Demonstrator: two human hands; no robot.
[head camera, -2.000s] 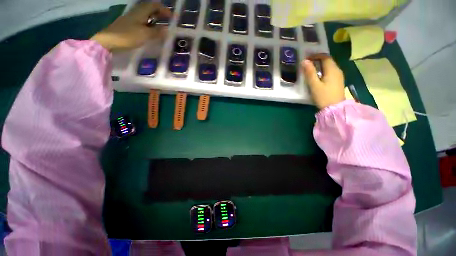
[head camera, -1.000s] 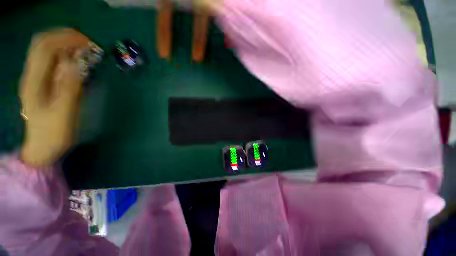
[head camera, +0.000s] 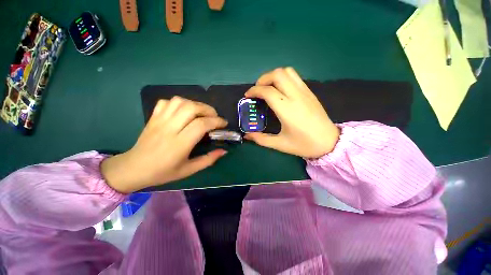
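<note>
My right hand (head camera: 293, 115) holds a strapless smartwatch (head camera: 252, 115) over the black bench pad (head camera: 366, 102). Its screen faces up, lit with coloured lines; fingertips are at its upper edge and the thumb near its lower edge. My left hand (head camera: 172, 139) is at a second watch (head camera: 225, 136), which is tilted and seen edge-on, its screen hidden. The left fingertips touch its upper side; the thumb shows just below it. The two watches are close together.
Another lit watch (head camera: 87, 33) lies at the upper left of the green mat (head camera: 301, 37), beside a patterned pouch (head camera: 32, 72). Orange-brown straps (head camera: 174, 15) lie at the far side. Yellow paper (head camera: 439, 64) with a pen (head camera: 447, 43) is at the right.
Both hands have come together over the pad from the tray and mat. The two watches from the near edge appear taken up. The view has shifted; the tray is out of view.
</note>
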